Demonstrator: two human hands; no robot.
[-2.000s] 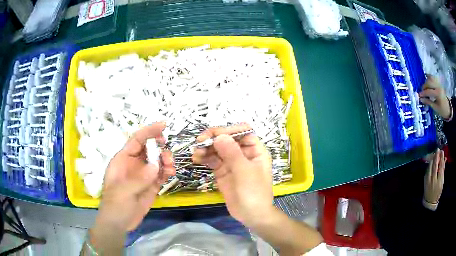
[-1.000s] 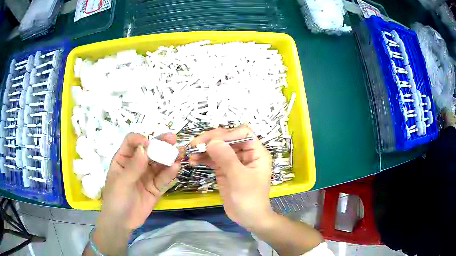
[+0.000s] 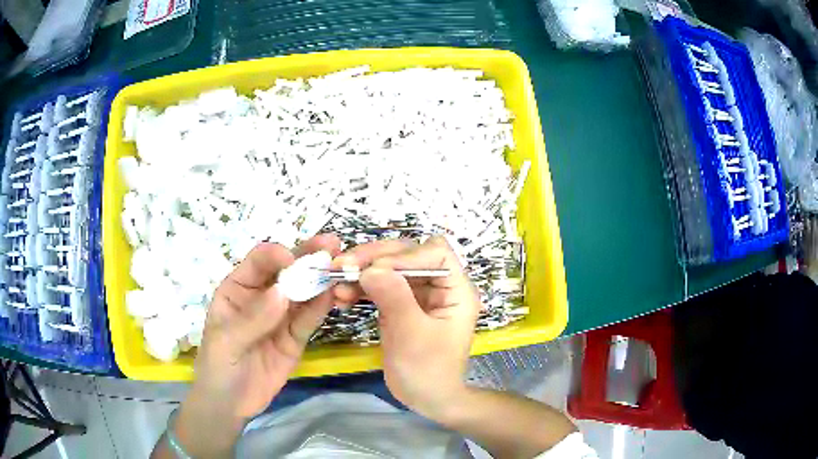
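Note:
My left hand [image 3: 260, 323] holds a white plastic head [image 3: 305, 276] between thumb and fingers, over the near edge of the yellow bin [image 3: 558, 269]. My right hand [image 3: 417, 314] pinches a thin metal shaft [image 3: 422, 272] with a small white piece [image 3: 348, 272] at its left end. That end points at the head and meets it or lies very close; the fingers partly hide the spot. In the bin, white heads [image 3: 179, 170] are heaped at left, white sleeves [image 3: 404, 134] at centre and right, and metal shafts [image 3: 493, 287] at the near right.
A bluish tray stack [image 3: 54, 224] with assembled pieces stands left of the bin. Another blue stack [image 3: 731, 143] is at right. Ribbed clear trays [image 3: 359, 22] lie beyond the bin. A person's dark sleeve [image 3: 744, 350] is at right, beside a red stool [image 3: 664, 376].
The white head has turned in my left hand, and the right hand's shaft has come up to it, now lying nearly level. The neighbour's hands have left the right tray.

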